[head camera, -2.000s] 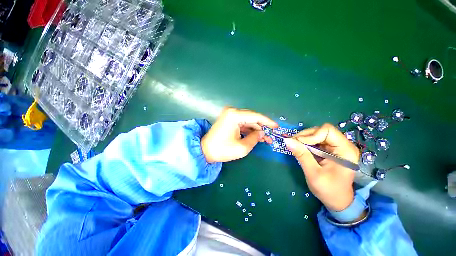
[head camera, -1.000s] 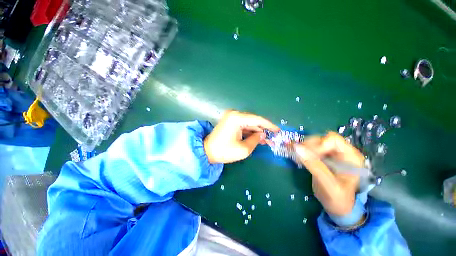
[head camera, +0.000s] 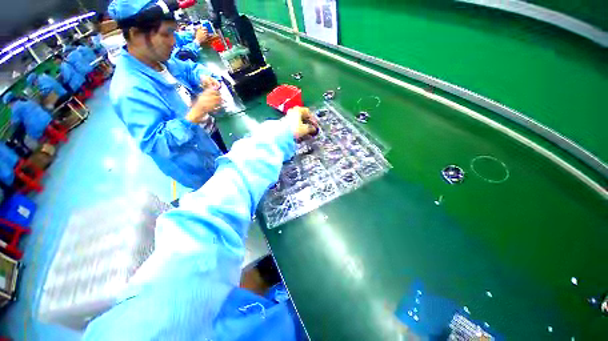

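My left arm reaches forward, and my left hand (head camera: 305, 124) is at the far left side of the clear blister tray (head camera: 293, 214). Its fingers point down at a dark round thing among the pockets; whether they grip it is too blurred to tell. The tray holds rows of dark and silver round units. The blue-backed pad sheet (head camera: 468, 329) lies on the green bench at the bottom edge, with its white grid partly cut off. My right hand and the tweezers are not in view.
A red container (head camera: 285, 97) stands just beyond the tray. A worker in blue (head camera: 157, 120) sits at the bench on the left. Round units (head camera: 453, 174) lie beyond and right of the tray. Tiny white pads are scattered at lower right. A white stack (head camera: 100, 253) is at lower left.
The view has swung left and up along the bench. My left hand has moved from the pad sheet to the tray. My right hand has gone out of view.
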